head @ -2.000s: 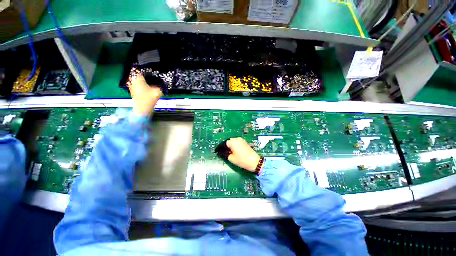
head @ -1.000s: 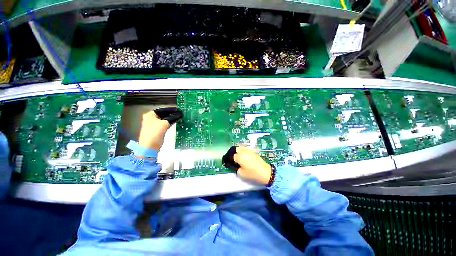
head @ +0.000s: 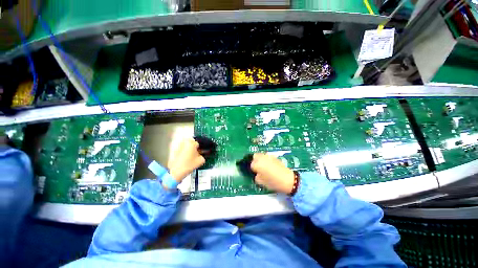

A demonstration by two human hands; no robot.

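A large green printed circuit board [head: 225, 125] with white printed patches lies on the conveyor in front of me. My left hand [head: 187, 158], with black finger cots and a light blue wrist strap, is over the board's left edge, fingers bent. My right hand [head: 270, 171], also with black finger cots, is over the board's lower middle, to the right of my left hand. The dark fingertips hide whether either hand holds a component. The component bin tray [head: 141, 56] stands behind the conveyor, with pale, grey, yellow and brownish-silver bits in its front bins.
Pale conveyor rails [head: 335, 94] run along both board edges. Another board [head: 63, 157] lies to the left beyond a gap showing metal [head: 157, 141]. More boards lie to the right. A neighbouring worker's blue sleeve [head: 18, 188] is at the far left. A blue cord hangs at the left.
My left hand went from the leftmost front bin down to the board, then moved right and closer to my right hand. My right hand has shifted slightly right. The camera view has also shifted.
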